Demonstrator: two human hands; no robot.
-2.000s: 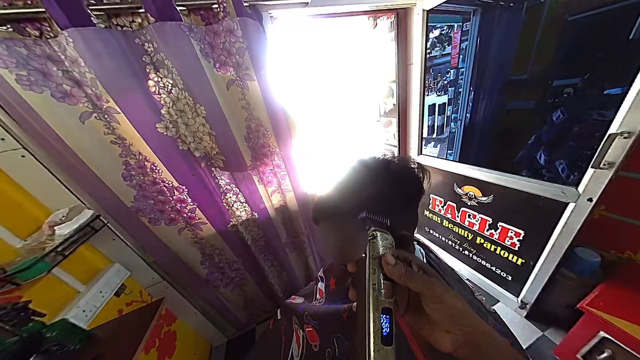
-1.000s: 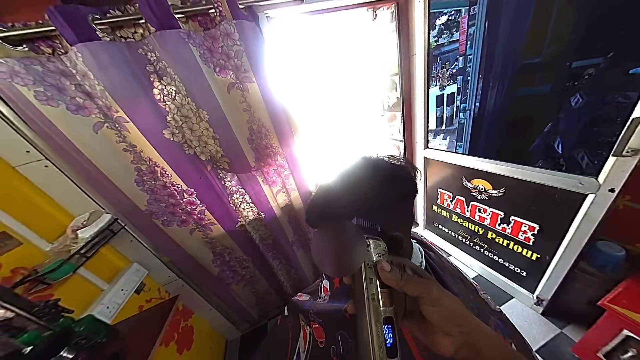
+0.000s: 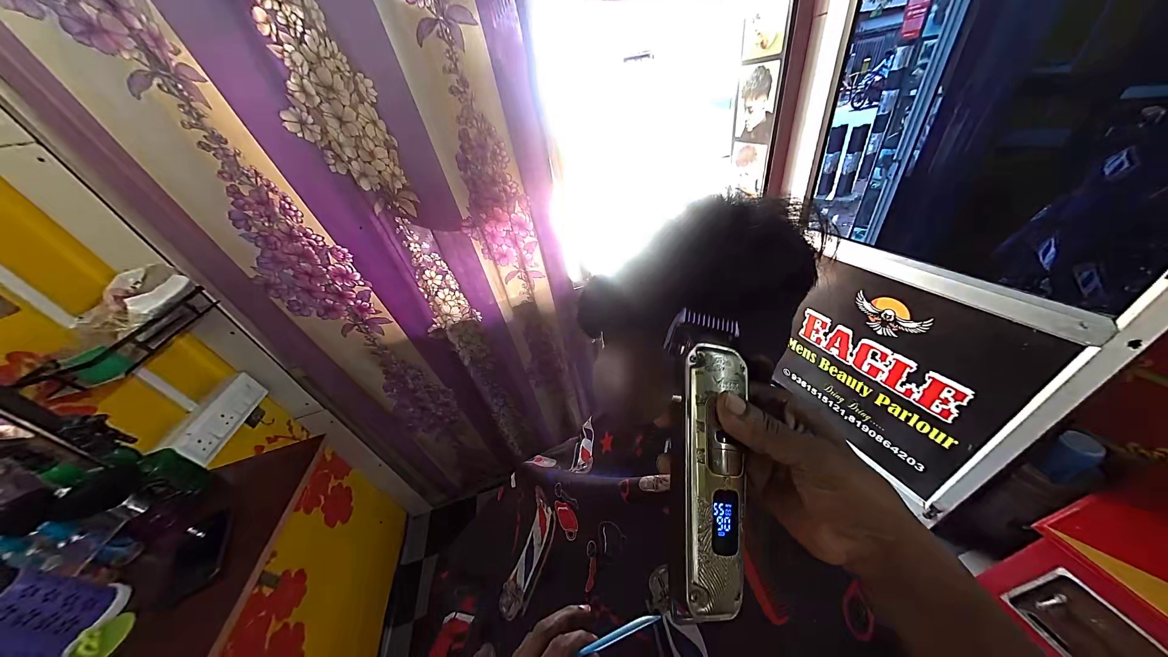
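Observation:
My right hand (image 3: 803, 465) grips a gold-coloured cordless hair clipper (image 3: 716, 484), held upright with its lit display facing me. A dark comb guard (image 3: 703, 327) on its top end lies against or just in front of the dark hair of a seated person's head (image 3: 730, 255). A dark cape with a printed pattern (image 3: 566, 520) covers that person's body. At the bottom edge my left hand (image 3: 557, 631) is partly in view, closed on a thin light-blue handle (image 3: 620, 633); the rest of this tool is unclear.
A purple and cream floral curtain (image 3: 365, 228) hangs at the left beside a glaring window. A counter (image 3: 228, 538) with bottles, a phone (image 3: 203, 547) and a purple basket (image 3: 55, 611) stands lower left, near a socket strip (image 3: 214, 420). A framed glass door (image 3: 1004, 292) and red cabinet (image 3: 1095, 557) are at right.
My left hand with the light-blue handle has come into view at the bottom. The clipper stays in my right hand near the head.

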